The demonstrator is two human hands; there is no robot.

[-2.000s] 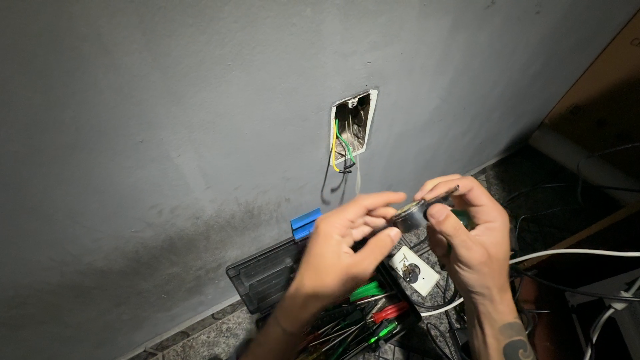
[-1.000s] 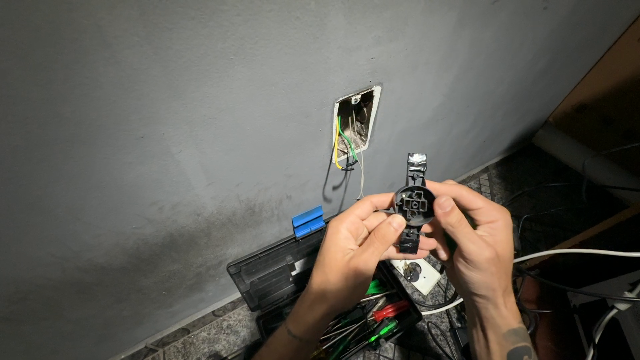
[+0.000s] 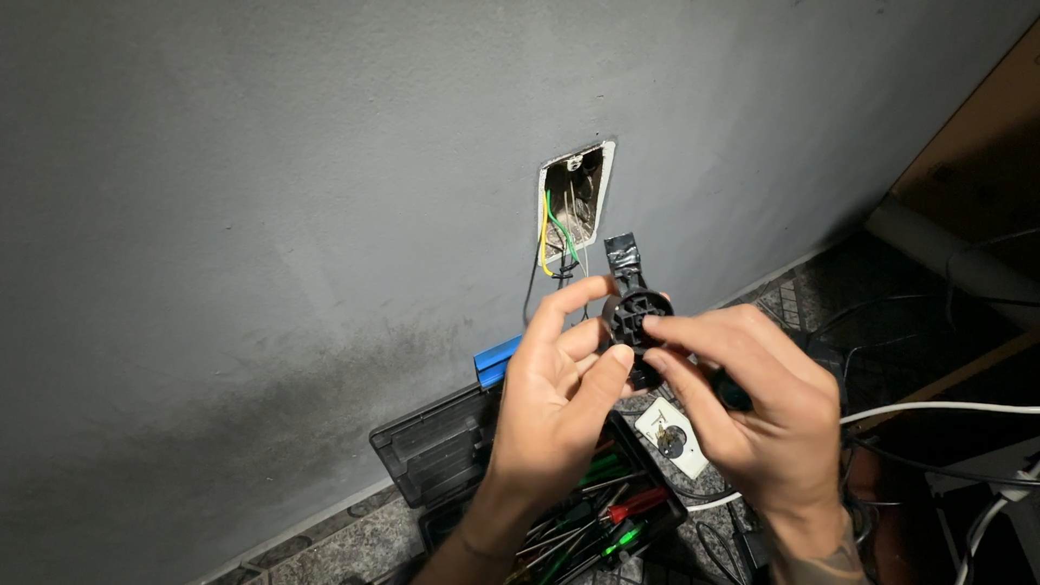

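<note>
My left hand (image 3: 561, 390) holds a black plastic socket module (image 3: 638, 317) with a round, hollow body and a strap-like arm at each end. The fingertips of my right hand (image 3: 747, 390) touch the module's inside and lower rim; a dark green round thing, partly hidden, lies against the palm. Above and behind the hands, an open wall box (image 3: 577, 199) shows yellow, green, black and pale wires (image 3: 546, 236) hanging from its lower edge. A white faceplate (image 3: 686, 459) with a dark round centre lies on the floor between my wrists.
An open black toolbox (image 3: 439, 443) full of screwdrivers with red and green handles (image 3: 638, 505) sits against the grey wall below my hands. A blue plastic piece (image 3: 496, 361) rests at its lid. White and black cables (image 3: 942, 408) run across the floor at right.
The black module was edge-on between both hands, then turned to show its hollow face. Since then my right hand has shifted its fingertips onto the module's inside, and the left still supports it.
</note>
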